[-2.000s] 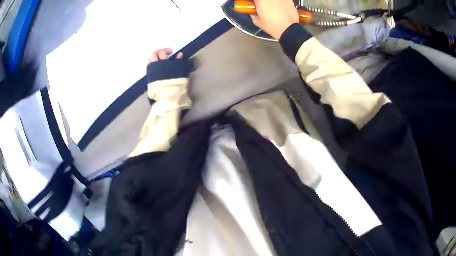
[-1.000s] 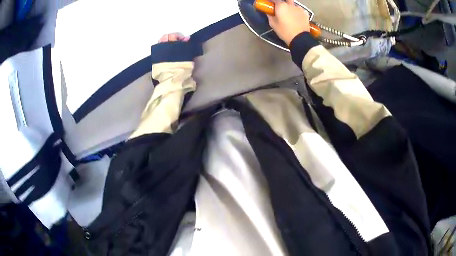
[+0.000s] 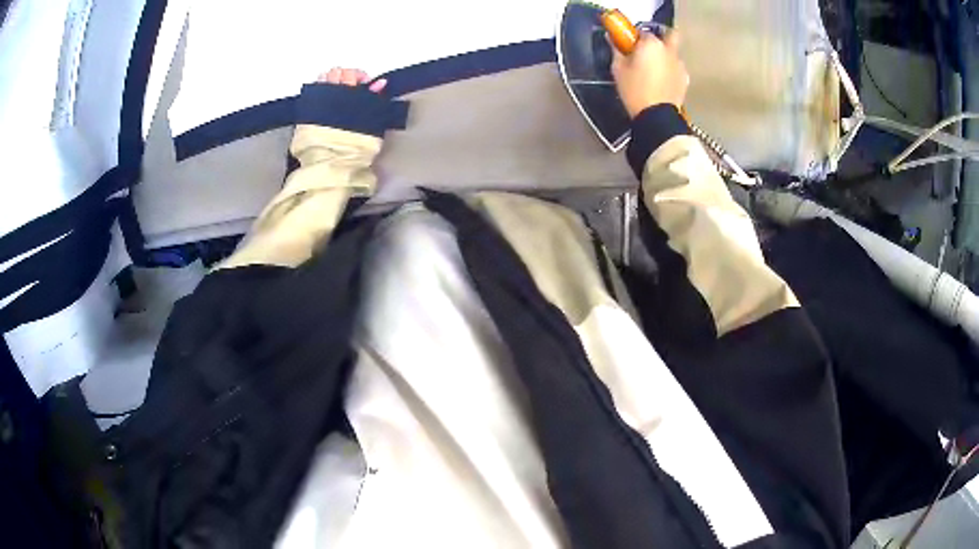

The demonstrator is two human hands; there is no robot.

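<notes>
A white garment panel [image 3: 419, 32] lies flat on the grey-beige table cover [image 3: 472, 134], with a dark band [image 3: 472, 67] along its near edge. My right hand [image 3: 651, 73] is closed around the orange handle of the steam iron [image 3: 590, 75], whose pointed plate is at the right end of the dark band. My left hand [image 3: 352, 80] is at the dark band, left of the iron. Only its fingertips show past the dark cuff, so whether they pinch the cloth cannot be told.
Stacked white panels with dark stripes [image 3: 43, 161] hang at the left. A stained, worn area [image 3: 811, 97] is at the table's right end. A ribbed hose [image 3: 714, 150] runs from the iron's rear. Pale cords [image 3: 923, 145] are at the far right.
The view has turned, so the dark band looks more level. The iron has moved right and turned in view, its plate now more upright in the picture. My left hand stays at the band.
</notes>
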